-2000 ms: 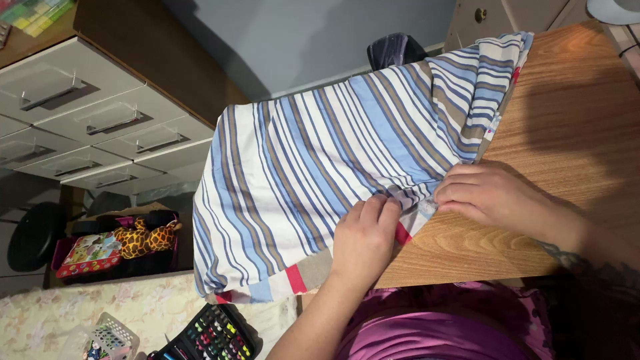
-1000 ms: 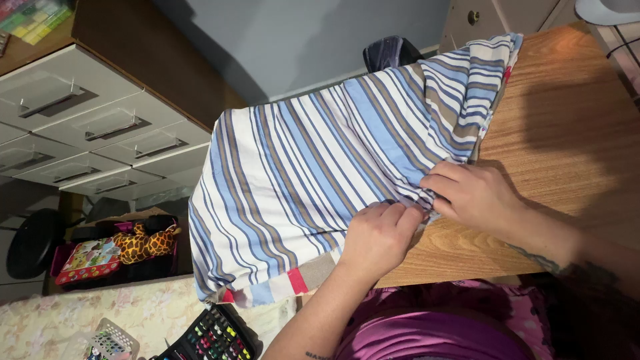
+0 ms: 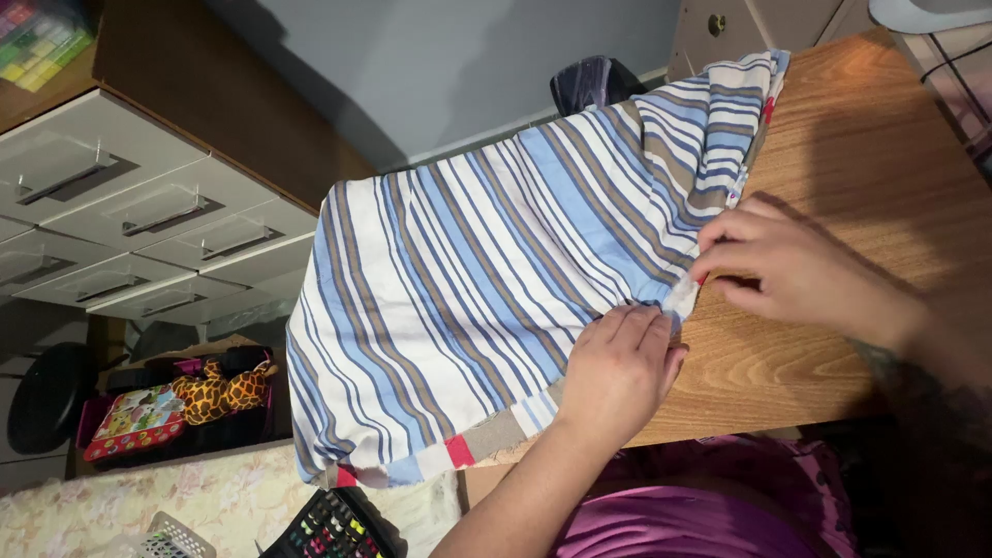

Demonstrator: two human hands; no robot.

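A striped fabric (image 3: pixel 465 271) in blue, white and brown lies over the wooden table (image 3: pixel 876 256) and reaches past its left end. Along its near edge runs a strip of patchwork cloth (image 3: pixel 496 435) with red, grey and blue blocks. My left hand (image 3: pixel 620 364) rests on the gathered edge, fingers curled over the cloth; whether it pinches any is unclear. Just right of it, my right hand (image 3: pixel 744 260) has thumb and fingertips at the fabric's edge, beside a small whitish piece and a bit of red. Its fingertips partly hide the edge, so a grip cannot be confirmed.
White drawers (image 3: pixel 116 170) stand at the left. Below them a box holds a giraffe-print plush toy (image 3: pixel 221 391) and a red patterned case (image 3: pixel 136 422). A black case of colourful thread spools (image 3: pixel 337 527) and a plastic basket (image 3: pixel 174 535) lie near the bottom. A dark chair back (image 3: pixel 593 84) is behind.
My right hand has shifted a little along the fabric's edge, away from my left hand. The whitish piece between the hands, covered one second ago, now shows.
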